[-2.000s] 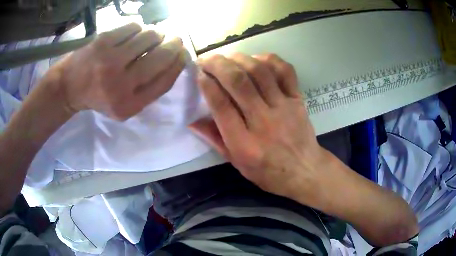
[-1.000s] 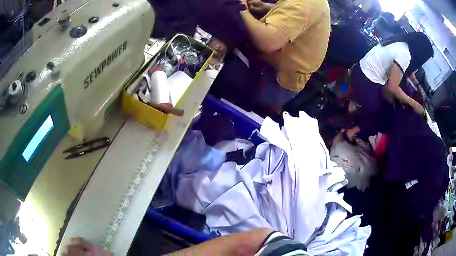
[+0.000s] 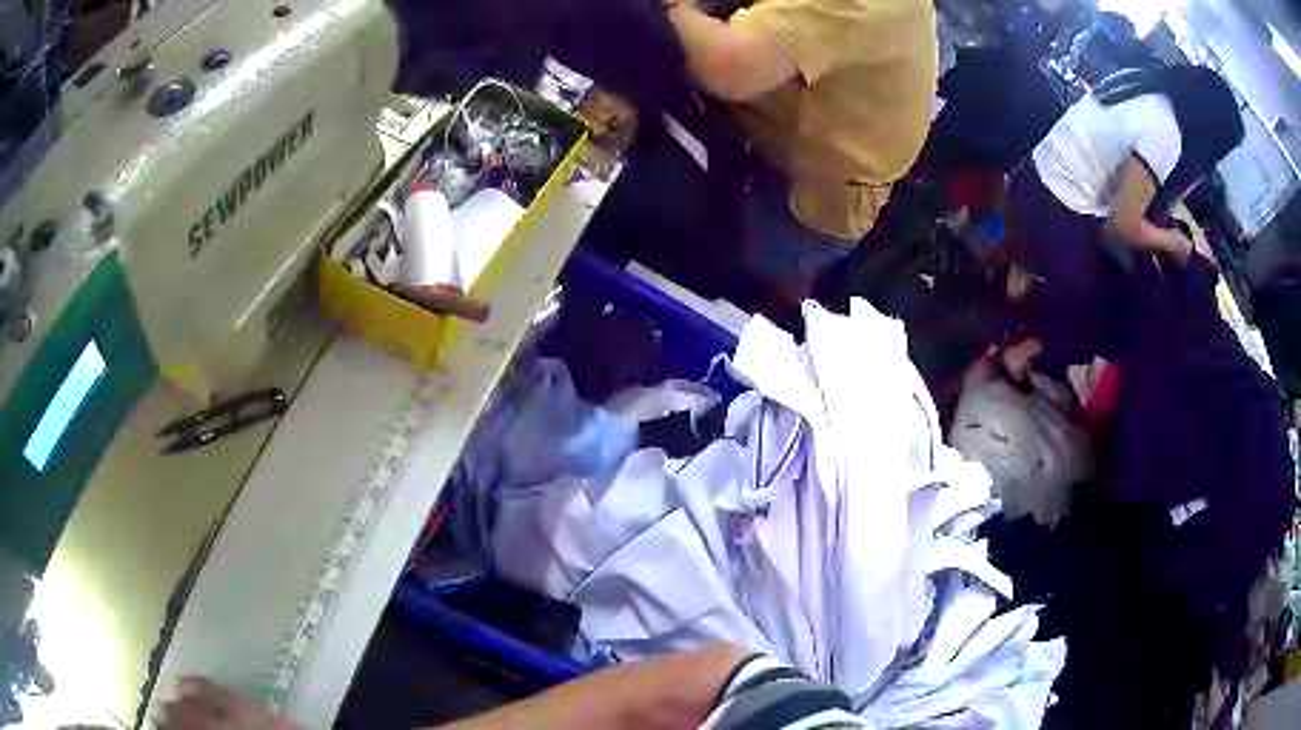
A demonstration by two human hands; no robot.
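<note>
My right hand [image 3: 217, 707] shows only in part at the bottom left edge, on the white table's front strip. Its fingers are cut off, so what it holds is hidden. My right forearm runs along the bottom edge to a striped sleeve. My left hand is out of the picture. The cream sewing machine head [image 3: 257, 214], marked SEWPOWER, stands at the left with a green panel and lit display. Its needle area is not visible. Dark thread snips [image 3: 226, 418] lie on the machine bed. The cloth piece under my hands earlier is not in view.
A yellow box [image 3: 383, 317] with a white thread spool [image 3: 427, 240] sits at the table's end. White cut pieces [image 3: 856, 471] are heaped in a blue bin [image 3: 668, 302] beside the table. A person in yellow and another in white stand beyond.
The view has swung right from the white cloth and both hands to the machine head, box and bin. Over the last second, the machine and box shifted slightly left and up in view.
</note>
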